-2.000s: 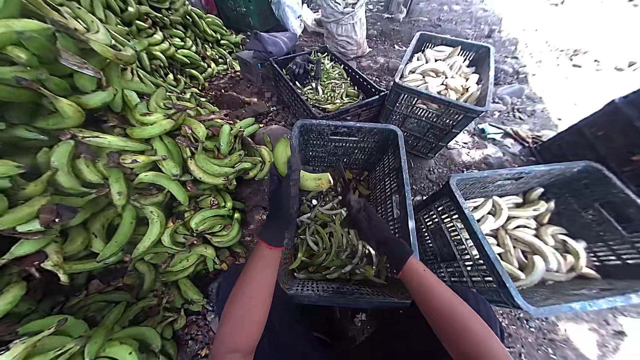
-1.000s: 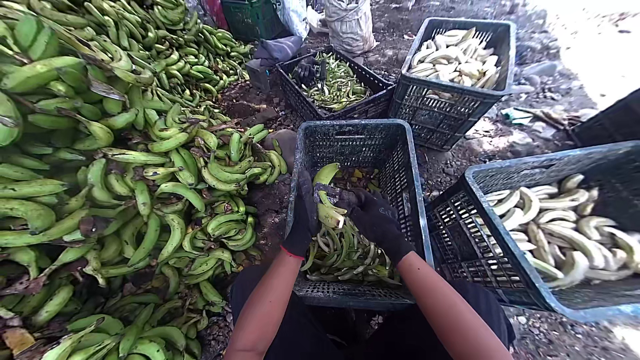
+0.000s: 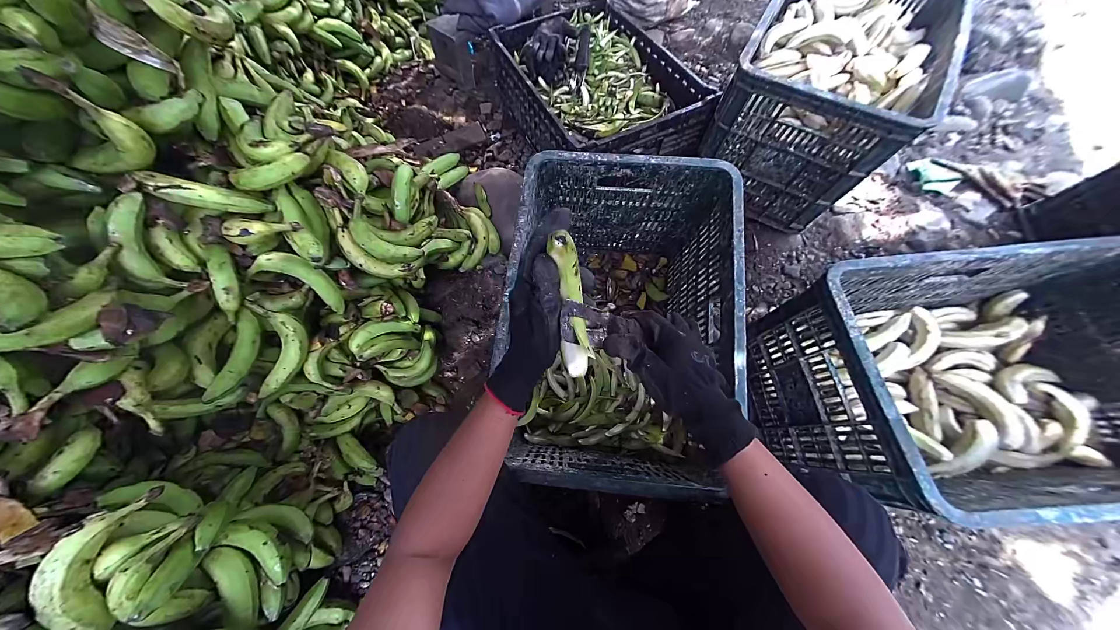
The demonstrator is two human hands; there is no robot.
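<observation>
My left hand [image 3: 532, 324], in a black glove, holds a green plantain [image 3: 569, 271] upright over a dark plastic crate [image 3: 731, 332]. The plantain's lower end is bare and pale, with a strip of peel hanging beside it. My right hand [image 3: 678, 372], also gloved, is closed on a small tool [image 3: 588, 317] whose dark end lies across the plantain; its exact kind is hard to tell. Green peels [image 3: 595, 402] lie in the crate below both hands.
A big heap of green plantains [image 3: 297, 271] fills the left. Peeled plantains lie in a crate [image 3: 884, 429] at right and another [image 3: 814, 149] at upper right. A low crate [image 3: 534, 101] beyond holds peels, with another person's gloved hand [image 3: 549, 51] over it.
The plantain in my left hand was wholly or mostly green two seconds ago; its lower end now shows pale flesh. My right hand has come up against it.
</observation>
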